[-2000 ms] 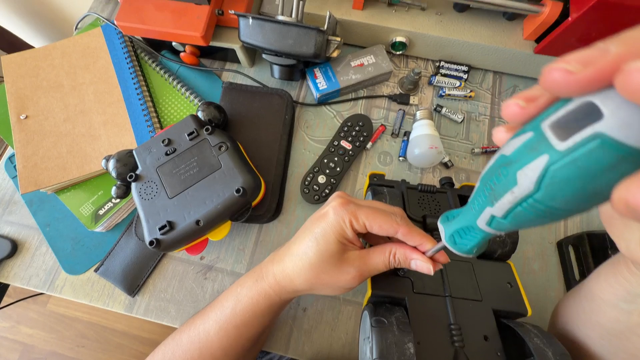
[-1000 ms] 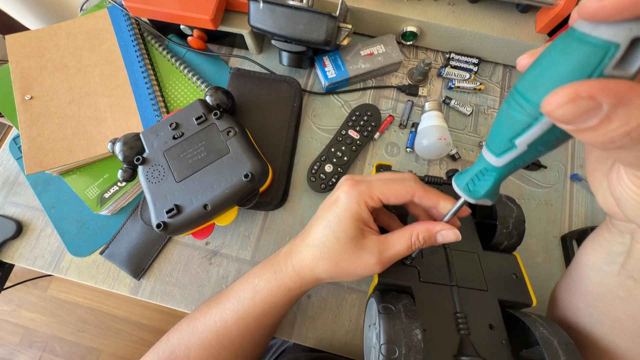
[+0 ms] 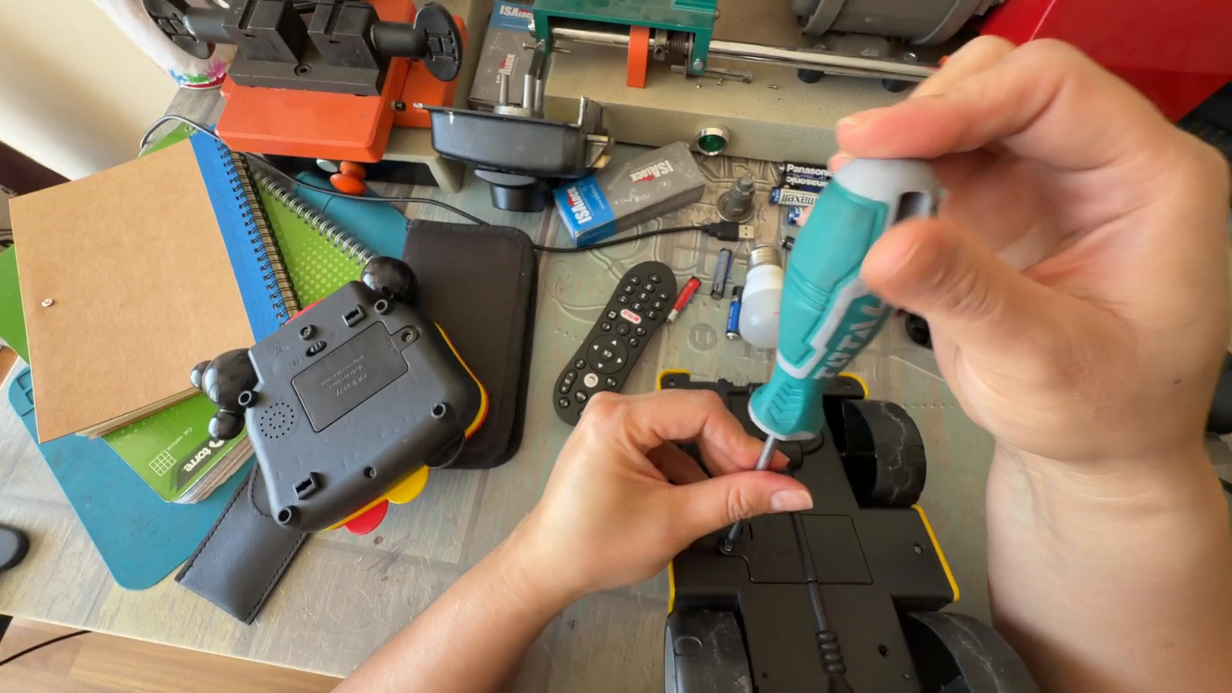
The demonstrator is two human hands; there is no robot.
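Note:
A toy vehicle (image 3: 818,568) with black wheels and yellow edges lies upside down at the lower right. My right hand (image 3: 1039,221) holds the teal and grey handle of a screwdriver (image 3: 818,298). The shaft passes between the thumb and fingers of my left hand (image 3: 664,481), which pinch it just above the toy. Its tip meets a screw hole beside the rectangular cover on the toy's underside. A thick black cable (image 3: 818,616) runs along that underside. The toy's far end is partly hidden by my left hand and the handle.
Left of my hands lie a black-backed toy (image 3: 366,404), a black case (image 3: 481,337) and notebooks (image 3: 125,289). Beyond are a remote control (image 3: 616,337), a light bulb (image 3: 762,303), batteries (image 3: 722,272), a lock box (image 3: 630,192) and a key-cutting machine (image 3: 626,115).
The screwdriver handle stands more upright than before, and my right hand has shifted around its top end. My left hand still pinches the shaft. The view has shifted somewhat.

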